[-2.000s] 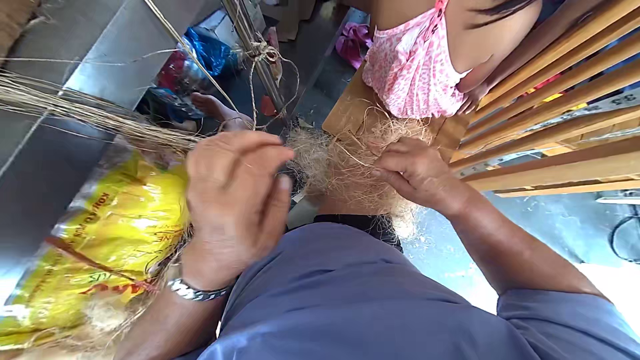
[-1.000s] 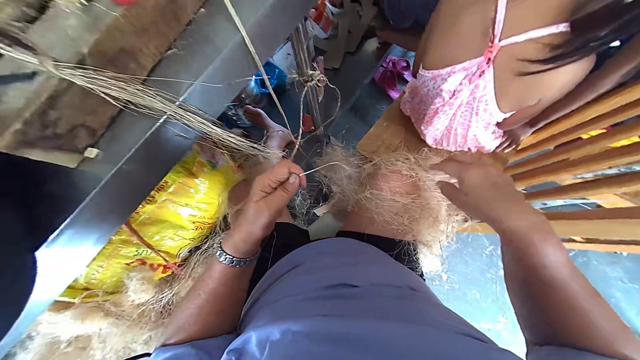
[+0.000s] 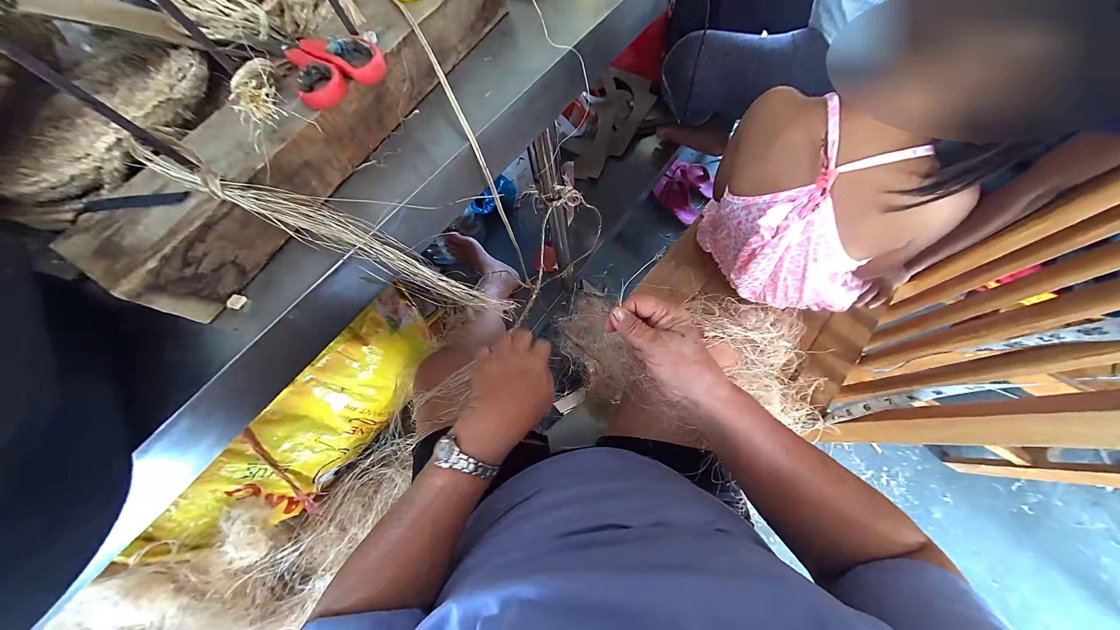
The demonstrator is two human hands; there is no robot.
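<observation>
My left hand [image 3: 510, 385], with a metal-band watch on the wrist, is low over my left knee, its back to the camera. Its fingers are curled beside a plant-fibre strand, and what they grip is hidden. My right hand [image 3: 661, 337] pinches a thin fibre between thumb and fingertips above my right thigh. Loose tan fibres [image 3: 761, 337] cover that thigh. A bundle of long pale fibres [image 3: 350, 236] hangs over the table edge towards my left hand. A looped cord [image 3: 560, 199] is tied around a metal post in front of me.
A metal-edged table [image 3: 302, 306] at left carries a wooden board [image 3: 254, 175] and red-handled scissors [image 3: 337, 68]. Below it lie a yellow plastic sack [image 3: 332, 411] and more loose fibre [image 3: 350, 507]. A person in a pink top [image 3: 779, 236] sits close at right, by a slatted wooden backrest [image 3: 989, 350].
My right hand, lying on the thigh fibres a second ago, is now raised and pinching a fibre. My left hand has turned back-up, lower over the knee. The view has shifted, showing more of the table.
</observation>
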